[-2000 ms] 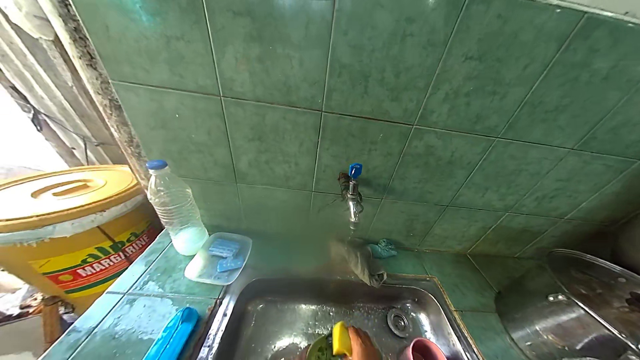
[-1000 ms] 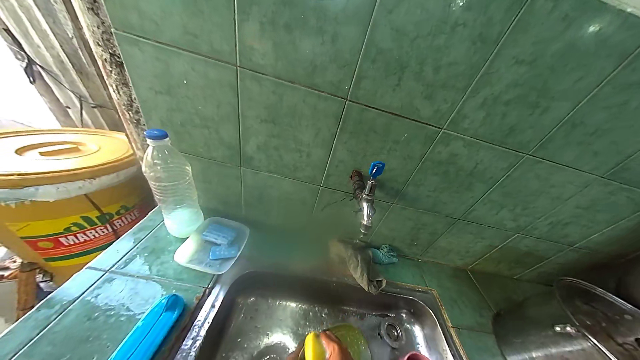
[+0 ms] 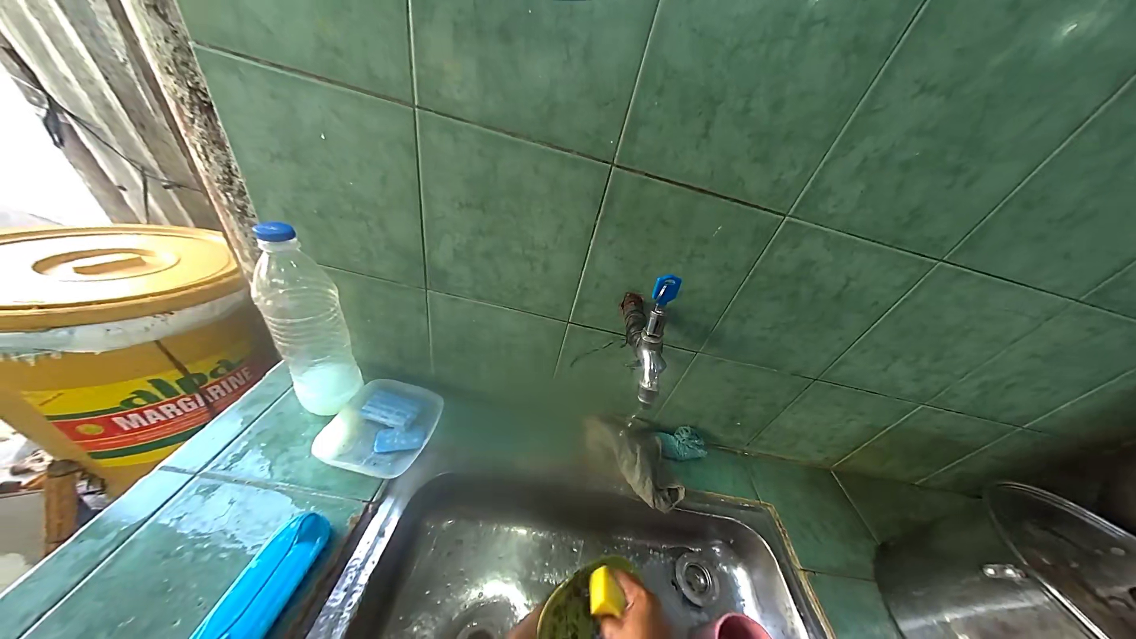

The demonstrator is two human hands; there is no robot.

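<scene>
At the bottom of the head view, my right hand (image 3: 639, 611) is closed on a yellow sponge (image 3: 606, 593), which touches the inside of a green round dish (image 3: 575, 605). My left hand (image 3: 525, 623) shows only in part at the dish's left side; its fingers are mostly hidden. Both hands are over the stainless steel sink (image 3: 479, 550). A pink cup (image 3: 738, 627) stands partly in view right of my right hand. The metal tap (image 3: 650, 364) with a blue handle is on the wall above the sink.
Left of the sink are a plastic tray (image 3: 417, 451) with blue soap bars, a bottle (image 3: 306, 324) and a blue item (image 3: 266, 581). A grey cloth (image 3: 635, 461) and a teal scrubber (image 3: 683, 443) lie behind the sink. Beyond are a margarine bucket (image 3: 133, 355) and a metal pot (image 3: 932, 568).
The green dish shows more of its inside now than in the earlier frames. My right hand has stayed on the yellow sponge. The view has shifted.
</scene>
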